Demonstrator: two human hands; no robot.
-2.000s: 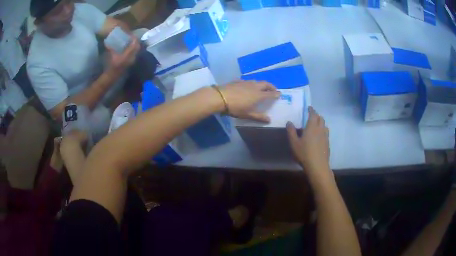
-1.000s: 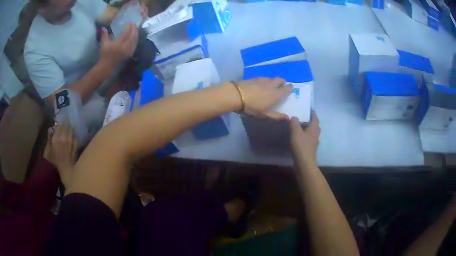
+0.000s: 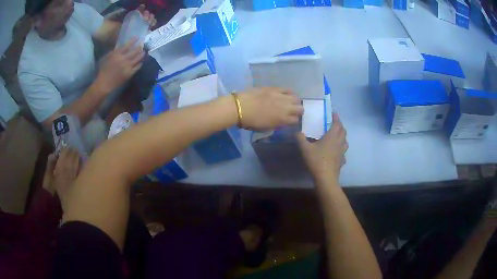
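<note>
A blue and white retail carton [image 3: 280,154] stands at the table's front edge. Its white top flap [image 3: 289,76] is raised at the back, with blue flaps behind it. My left hand [image 3: 270,110], with a gold bracelet at the wrist, reaches across the carton's opening, fingers bent down; its fingertips and what they touch are unclear. My right hand [image 3: 327,148] grips the carton's front right corner, thumb at the front rim and fingers along the right side. The carton's inside is mostly hidden by my left hand.
The white table [image 3: 381,158] holds more cartons: a white-topped one [image 3: 199,91] left, a blue-topped one [image 3: 418,92] right, others behind. A seated person [image 3: 57,76] holds a translucent housing [image 3: 132,30]. Another person's hands [image 3: 66,166] hold a translucent housing [image 3: 70,133] at lower left.
The carton's white top flap was down under my left hand and now stands raised. My left hand has moved slightly left. My right hand stays at the carton's right corner.
</note>
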